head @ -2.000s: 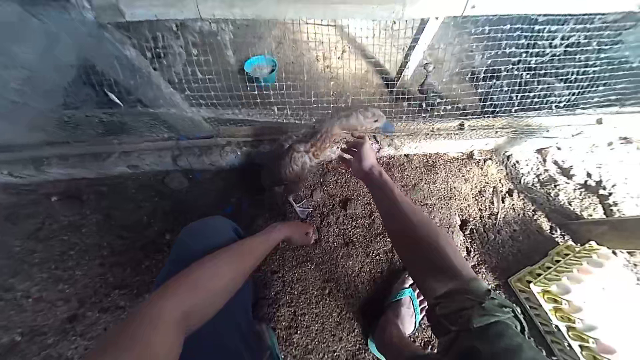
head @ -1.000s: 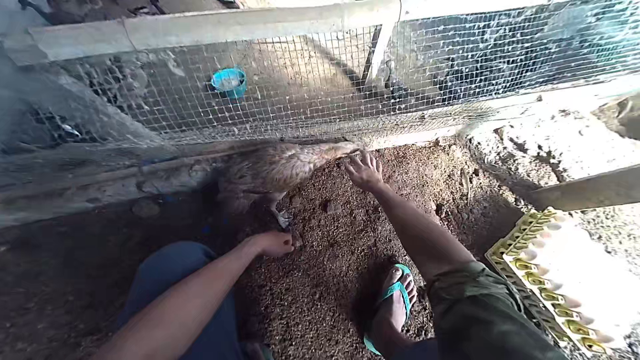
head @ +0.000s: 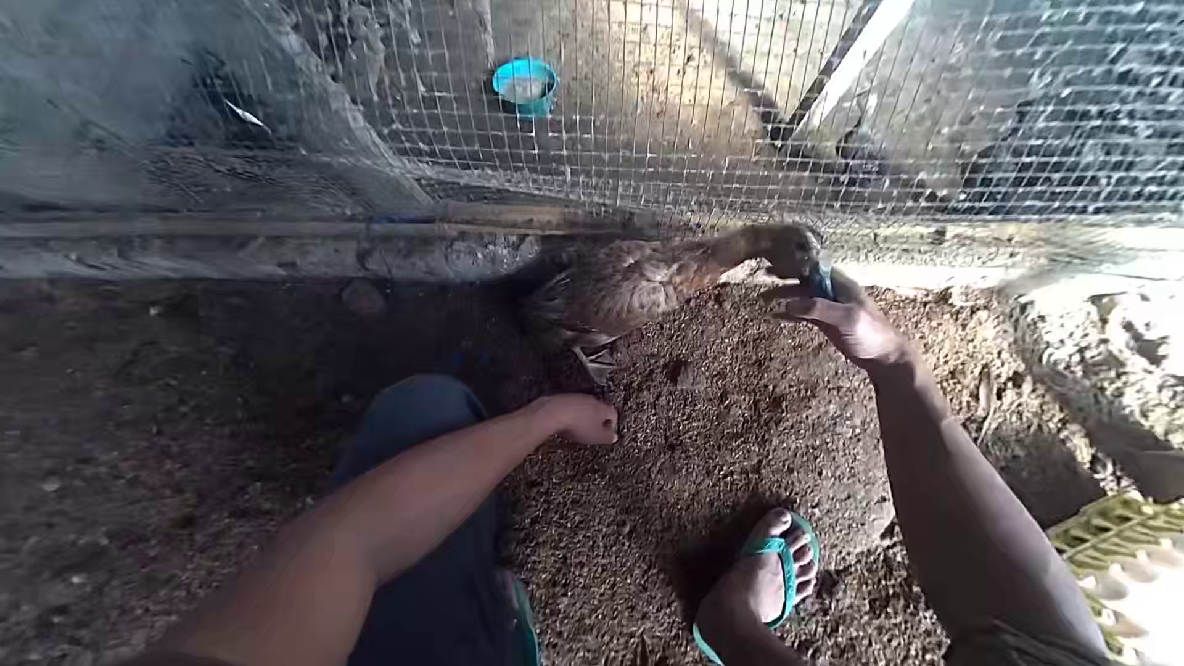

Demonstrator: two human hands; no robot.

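A brown duck [head: 629, 282] is beside the foot of the wire mesh fence, its neck stretched to the right and its webbed foot [head: 595, 359] showing below the body. My right hand [head: 842, 319] is at the duck's bluish bill [head: 820, 280], thumb and fingers apart around the bill's tip; whether they grip it is unclear. My left hand [head: 585, 419] is closed in a fist just below the webbed foot, over the litter-covered ground. Nothing can be seen in that fist, though its inner side is hidden.
Wire mesh [head: 629, 120] on a low sill [head: 277, 254] crosses the far side, with a blue bowl [head: 525, 88] behind it. Egg trays [head: 1133, 555] with pale eggs lie at the lower right. My foot in a teal flip-flop [head: 786, 573] is between them and my left knee.
A second ago my right hand was spread near the duck's lowered head; now its fingers are around the bill, and the head is bent toward the hand. My left hand stays low near the duck's foot.
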